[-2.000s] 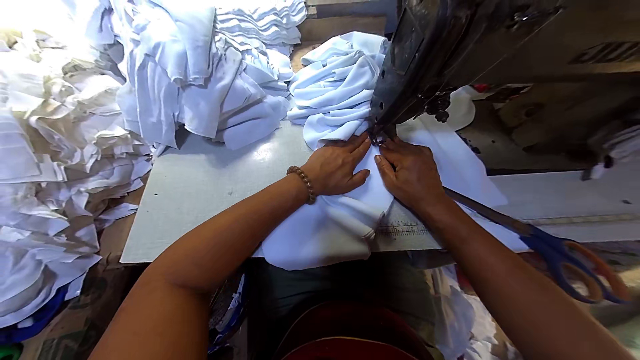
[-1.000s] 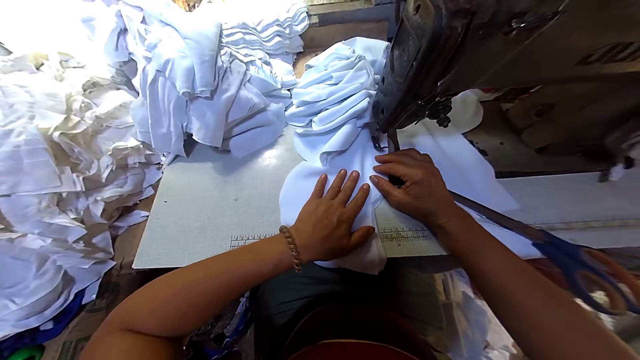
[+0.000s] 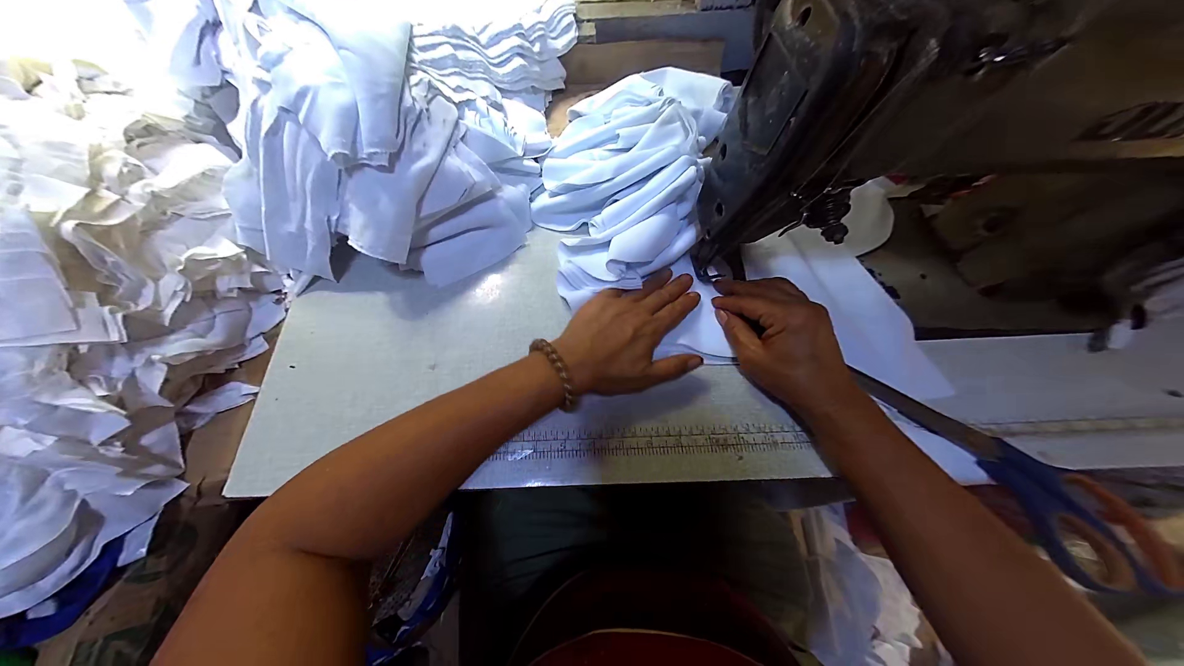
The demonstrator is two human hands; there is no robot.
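Note:
Light white-blue fabric lies gathered in folds left of the sewing machine, and its near end runs under the presser foot. My left hand, with a braided bracelet at the wrist, rests palm down on the fabric, fingers spread, just left of the foot. Close to the foot on its near right side, my right hand pinches the edge of the fabric between thumb and fingers. Past my right wrist, scissors with blue and orange handles lie partly over white fabric; their tips are hidden.
Stacked white fabric pieces lie at the back left of the table. A large heap of white cloth fills the far left. More white fabric lies right of the needle. A printed ruler scale runs along the front edge.
The fabric's near end, which hung near the table's front edge, now lies farther back, close to the presser foot. My left hand has moved away from the front edge toward the foot.

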